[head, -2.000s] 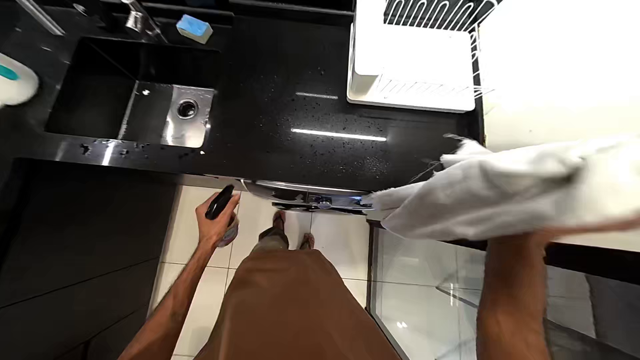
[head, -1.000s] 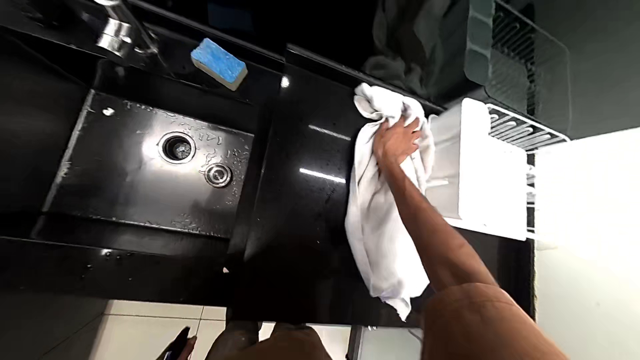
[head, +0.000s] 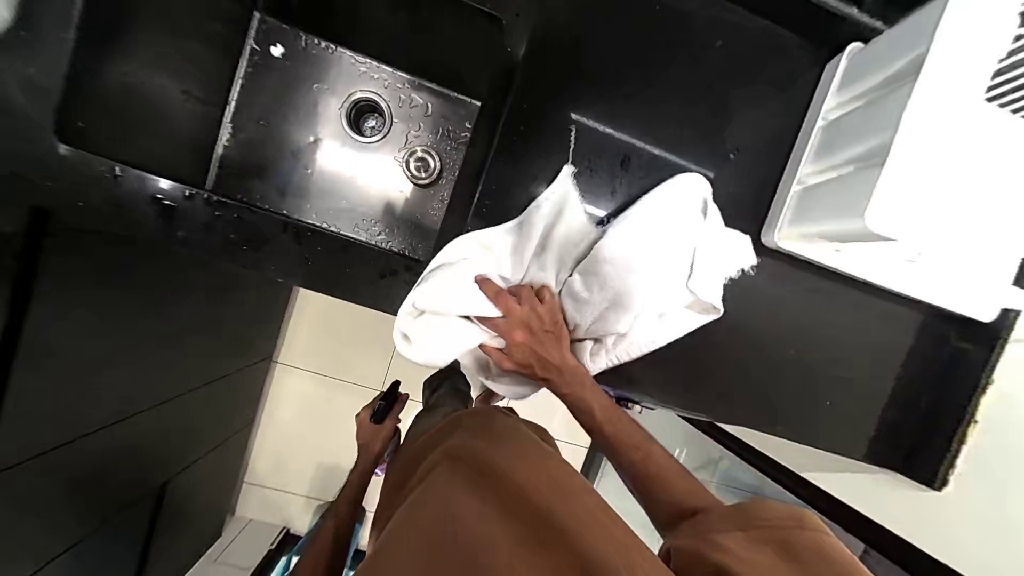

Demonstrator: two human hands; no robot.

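A white cloth [head: 640, 280] lies bunched on the black countertop [head: 768, 352], right of the sink, and part of it hangs past the front edge. My right hand [head: 532, 332] presses into the cloth near that edge, its fingers gripping the folds. Low at my left side, below counter height, my left hand [head: 380, 424] holds a black object [head: 386, 402], perhaps the top of a bottle; the rest of it is mostly hidden by the hand.
The steel sink [head: 320, 176] with its drain [head: 366, 117] and a round metal stopper [head: 422, 165] is at the upper left, with water drops around. A white dish rack [head: 816, 160] stands on the counter at the right. Dark cabinet fronts [head: 120, 344] are at the lower left.
My right hand has brought the cloth from beside the dish rack to the counter's front edge near the sink. My left hand still holds the black object. The view has shifted and turned.
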